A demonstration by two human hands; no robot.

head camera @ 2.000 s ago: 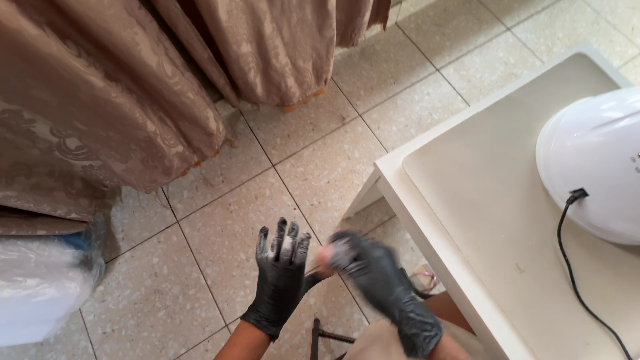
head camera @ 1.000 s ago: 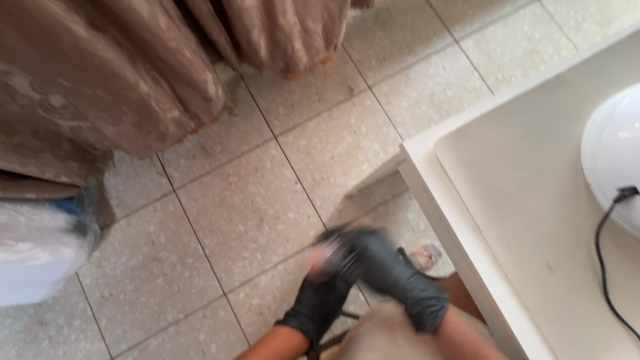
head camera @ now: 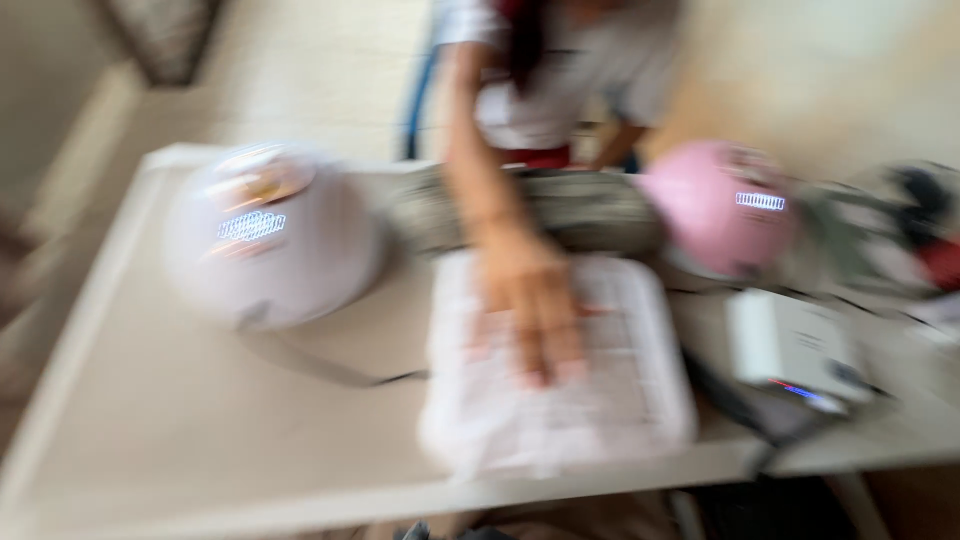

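Only slivers of my dark-gloved hands seem to show at the bottom edge, below the table's front edge: my left hand point(head camera: 415, 532) and, just beside it, my right hand point(head camera: 484, 533). Their fingers and anything in them are hidden. Above them on the table lies a white plastic-looking tray point(head camera: 675, 397), blurred. Another person's bare hand point(head camera: 529, 289) reaches from the far side, fingers spread over the tray. Behind the tray is a rolled grey-green cloth or towel point(head camera: 592, 214), partly under that person's forearm.
A white domed nail lamp point(head camera: 300, 240) with a cord stands on the table point(head camera: 187, 420) at left. At right are a pink domed lamp point(head camera: 716, 214), a white box-shaped device point(head camera: 795, 345) with a lit strip, and dark cables. A person point(head camera: 547, 97) sits opposite.
The view has swung from the floor and curtain up to the table. My gloved hands, together in the earlier frames, are now nearly out of sight at the bottom edge.
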